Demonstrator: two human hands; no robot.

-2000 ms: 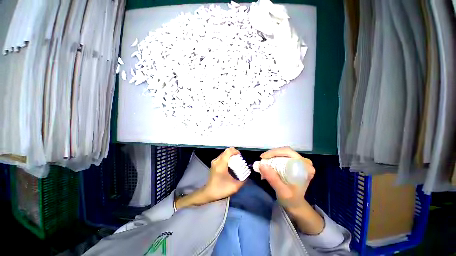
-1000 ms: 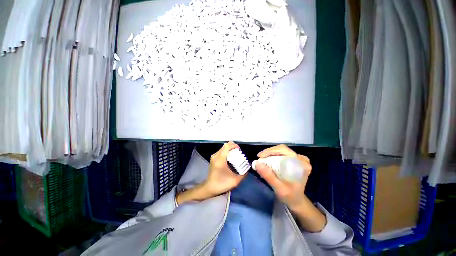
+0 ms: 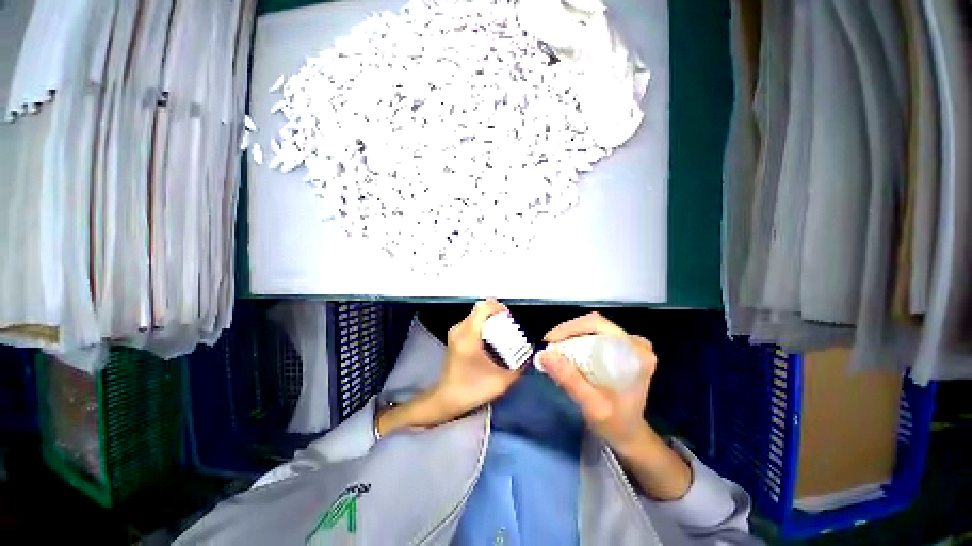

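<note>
My left hand [image 3: 469, 368] is closed around a bundle of slim white parts [image 3: 506, 340], whose ridged end faces right. My right hand [image 3: 613, 389] grips a small whitish squeeze bottle [image 3: 600, 360], tilted with its spout pointing left at the bundle. The spout tip is close to the ridged end; I cannot tell if they touch. Both hands are above my lap, below the bench edge. A wide heap of small white pieces [image 3: 437, 139] lies on the white board [image 3: 618, 251].
A crumpled white bag [image 3: 608, 75] lies at the heap's right. Tall stacks of white sheets stand left [image 3: 117, 181] and right [image 3: 821, 181] on the green mat [image 3: 698, 171]. Below are a green crate [image 3: 133, 421] and blue crates [image 3: 357, 357], one holding tan cardboard [image 3: 847, 421].
The board and heap have moved slightly up in the view. The bottle has shifted slightly left and its spout stays near the bundle. Both grips are unchanged.
</note>
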